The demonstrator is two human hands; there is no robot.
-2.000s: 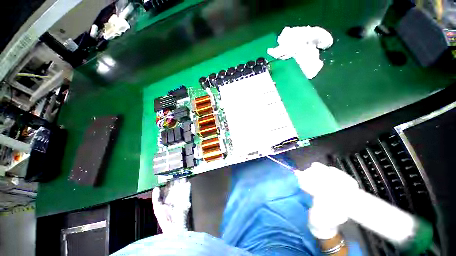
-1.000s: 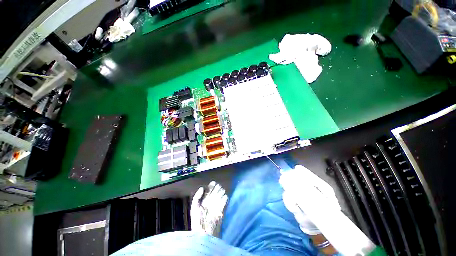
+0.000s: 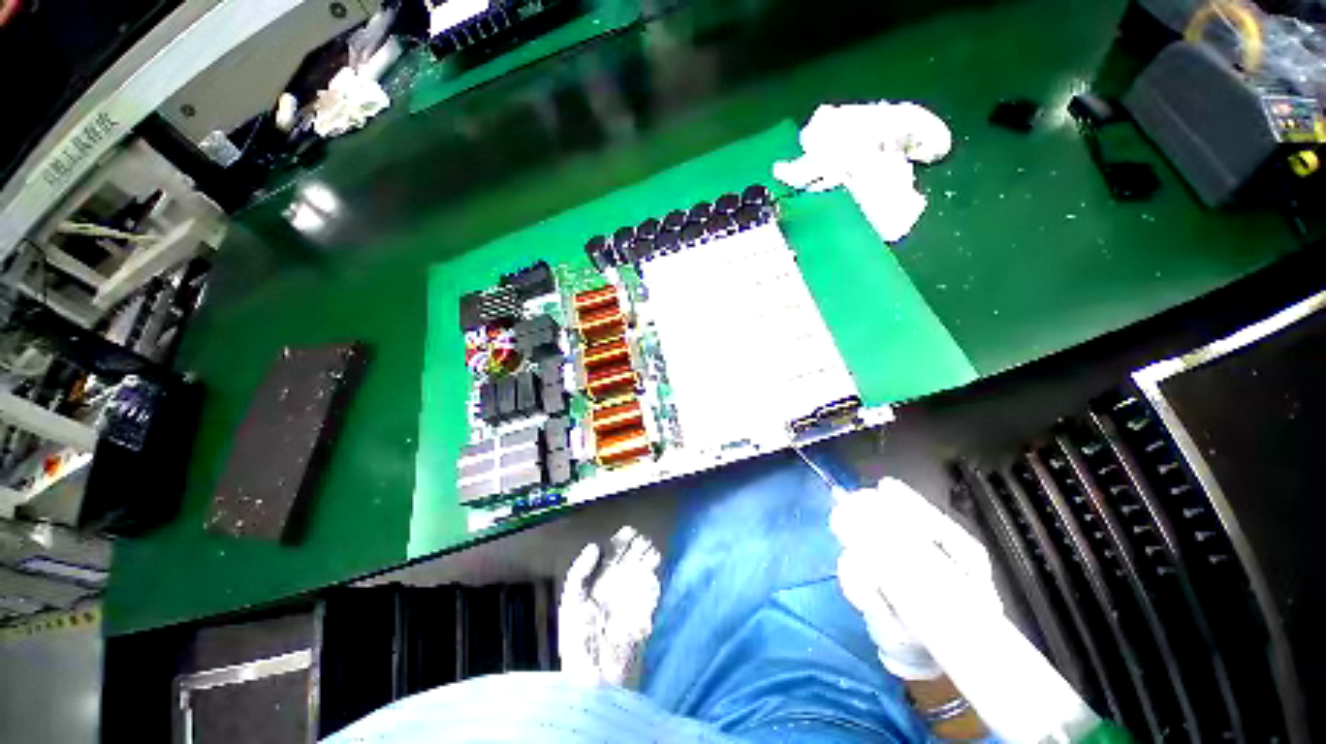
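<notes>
The power circuit board (image 3: 625, 364) lies on the green mat (image 3: 909, 320), with copper inductors at its middle and white plates on its right half. My gloved right hand (image 3: 909, 560) is closed around the white dispensing syringe (image 3: 1003, 676) below the board's front right corner. The syringe's thin needle points up-left, its tip close to the board's front edge; whether it touches is unclear. My gloved left hand (image 3: 608, 596) is below the front edge, away from the board, with fingers slightly apart and nothing visible in it.
A crumpled white cloth (image 3: 873, 146) lies behind the mat's right side. A dark flat block (image 3: 288, 441) lies left of the mat. Black stacked trays (image 3: 1105, 538) stand at the front right, others (image 3: 429, 640) at the front left. A grey-black box (image 3: 1214, 124) is at the back right.
Since two seconds ago, my left hand has moved right, away from the board's front left corner. My right hand has moved slightly, and the syringe now slants more steeply.
</notes>
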